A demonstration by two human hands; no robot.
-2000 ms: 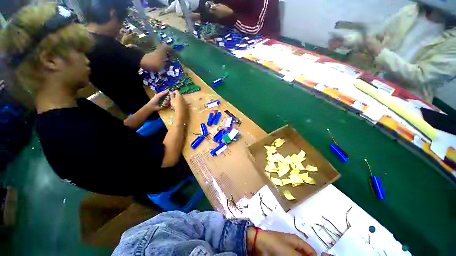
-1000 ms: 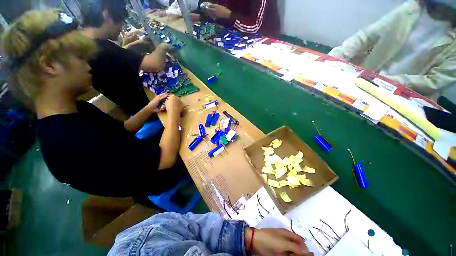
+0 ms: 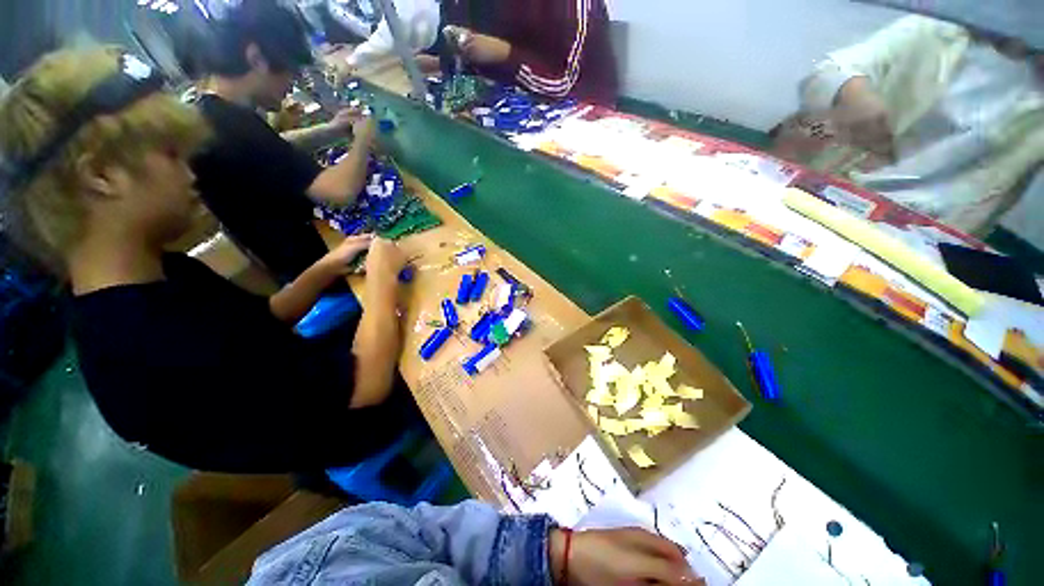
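Note:
My left hand (image 3: 624, 557), in a denim sleeve with a red string at the wrist, is low on the white work sheet (image 3: 750, 464). Its fingertips meet the bottom edge of the picture, so what they hold is hidden. My right hand is out of the picture. Thin dark and reddish lead wires (image 3: 724, 538) lie on the sheet beside the hand. A shallow brown parts box (image 3: 716, 427) behind them holds loose pale-yellow insulating pieces (image 3: 624, 389).
Several blue battery packs (image 3: 765, 374) lie on the green belt (image 3: 572, 240). More packs (image 3: 435, 341) lie on the cardboard-covered bench (image 3: 452, 395) at left, where a person in black works. Others sit farther along. A bright bench with a yellow strip (image 3: 882, 250) stands across the belt.
The blue packs on the belt have shifted up and left, and another shows at the lower right edge. My left hand stays low on the sheet, its fingers more bent than at first.

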